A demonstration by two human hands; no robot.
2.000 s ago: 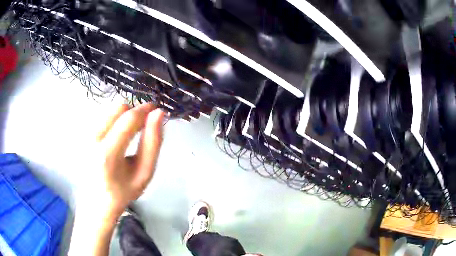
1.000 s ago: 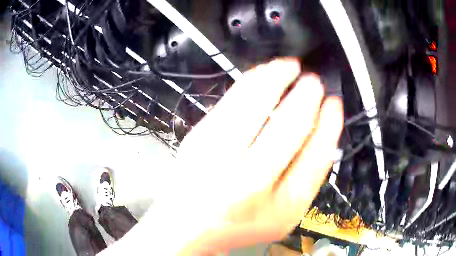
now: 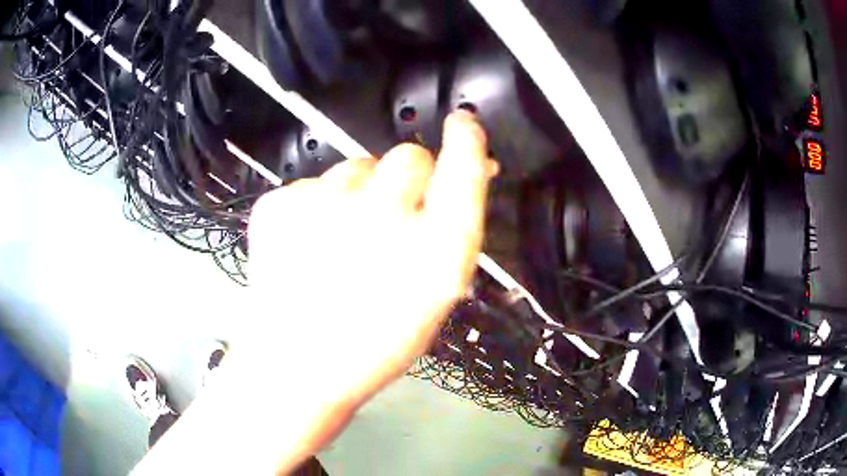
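My left hand (image 3: pixel 371 223) reaches in from the lower left, overexposed, back of the hand showing. Its index finger is stretched out, the other fingers are curled, and it holds nothing that I can see. The index fingertip is at the dark round button (image 3: pixel 466 109) of a black wearable unit (image 3: pixel 488 82) and seems to touch it. A second black unit (image 3: pixel 415 90) with a similar dot (image 3: pixel 407 113) lies just left of it. My right hand is not in view.
White shelf edges (image 3: pixel 594 153) cross the rack. Another black unit (image 3: pixel 692 102) lies on the right tier near red digital readouts (image 3: pixel 814 156). Black cables (image 3: pixel 167 209) hang in loops at left. A blue tote (image 3: pixel 28 409) and a yellow-orange bench (image 3: pixel 641 448) stand below.
My left hand has drawn back left and down from across the shelf. Its fingers went from stretched to mostly curled, with the index finger at the unit's button. The view has shifted.
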